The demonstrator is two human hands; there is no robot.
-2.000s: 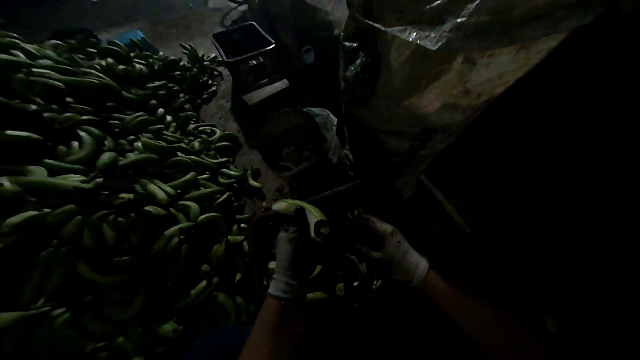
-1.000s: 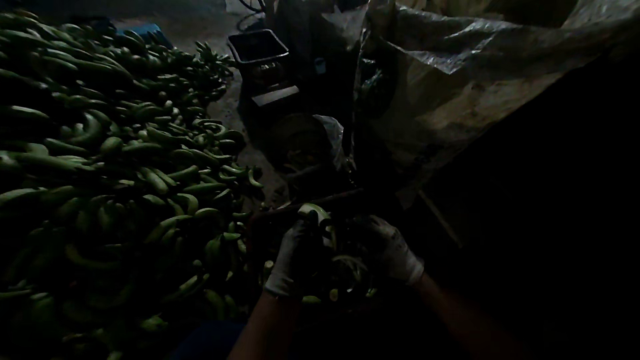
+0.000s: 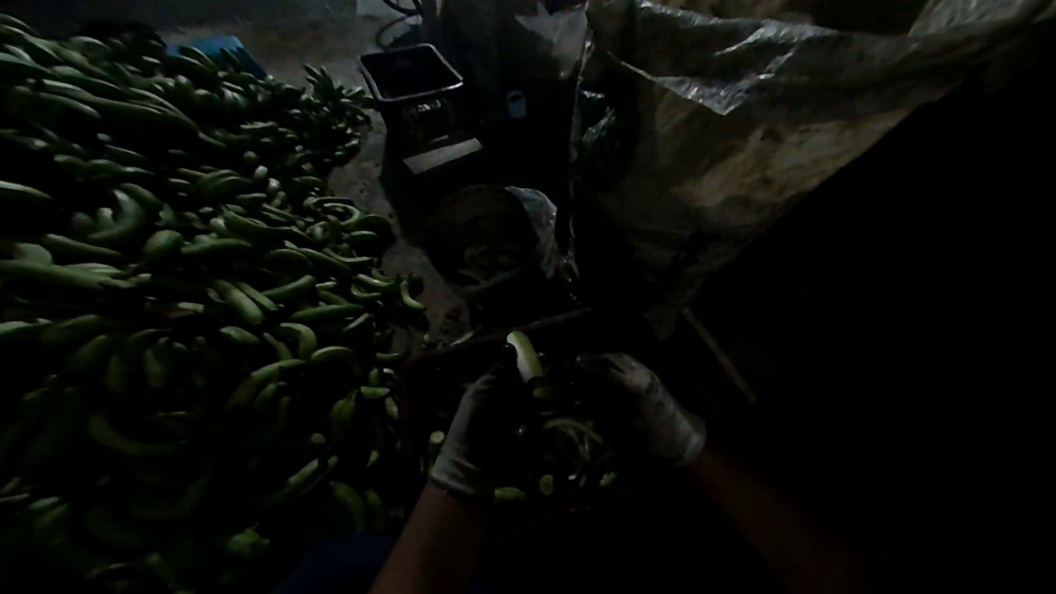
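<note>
In a dim scene, my left hand [image 3: 478,425], in a pale glove with dark fingers, is shut on a green banana [image 3: 525,356] whose pale surface faces up. My right hand [image 3: 639,400], gloved alike, is just right of it with curled fingers; darkness hides whether it holds anything. Below and between both hands, thin peel strips [image 3: 577,429] and cut banana pieces [image 3: 546,483] lie in a dark crate [image 3: 495,334]. A large heap of green bananas [image 3: 239,301] fills the left side.
A dark tub [image 3: 412,73] sits on a stand beyond the hands. Nearer is a round container [image 3: 483,235] with a plastic bag [image 3: 538,219] at its edge. A large plastic sheet or sack [image 3: 726,140] hangs at upper right. A thin stick [image 3: 719,355] lies right of the hands.
The banana stood out more, lying crosswise above my left hand two seconds ago; now it points upward from the fingers. My right hand remains close beside it.
</note>
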